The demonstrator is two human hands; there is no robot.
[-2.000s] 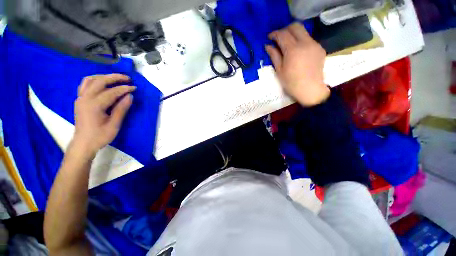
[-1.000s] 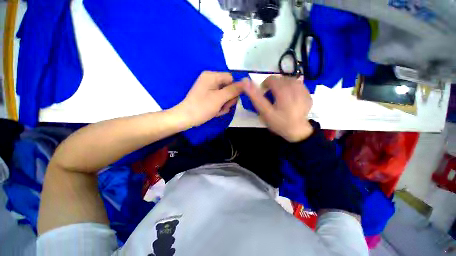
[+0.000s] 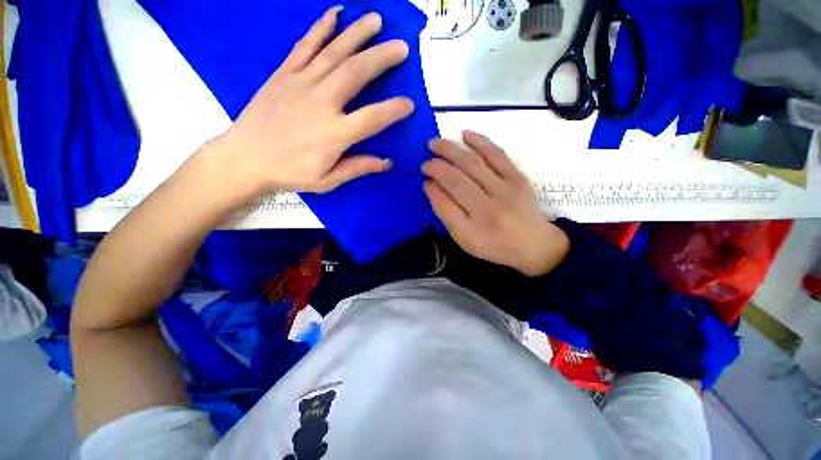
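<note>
A bright blue cut panel [image 3: 387, 193] lies flat on the white table, with its lower corner hanging over the front edge. My left hand [image 3: 311, 121] lies on the panel, palm down with fingers spread. My right hand [image 3: 491, 202] rests at the panel's right edge, palm down, with its fingertips on or beside the fabric. Neither hand grips anything that shows. Whether a narrow blue piece lies under the panel cannot be told.
Black scissors [image 3: 585, 81] lie right of the needle area, beside jagged blue pieces [image 3: 671, 72]. A dark flat phone-like rectangle [image 3: 761, 139] is at the right. Long blue pieces [image 3: 76, 117] lie at the left. A red plastic bag [image 3: 720, 265] is below the table.
My hands were together at the panel's right edge a second ago. Now they are apart, my left hand spread on the panel. The panel lies smoother, and the view has shifted.
</note>
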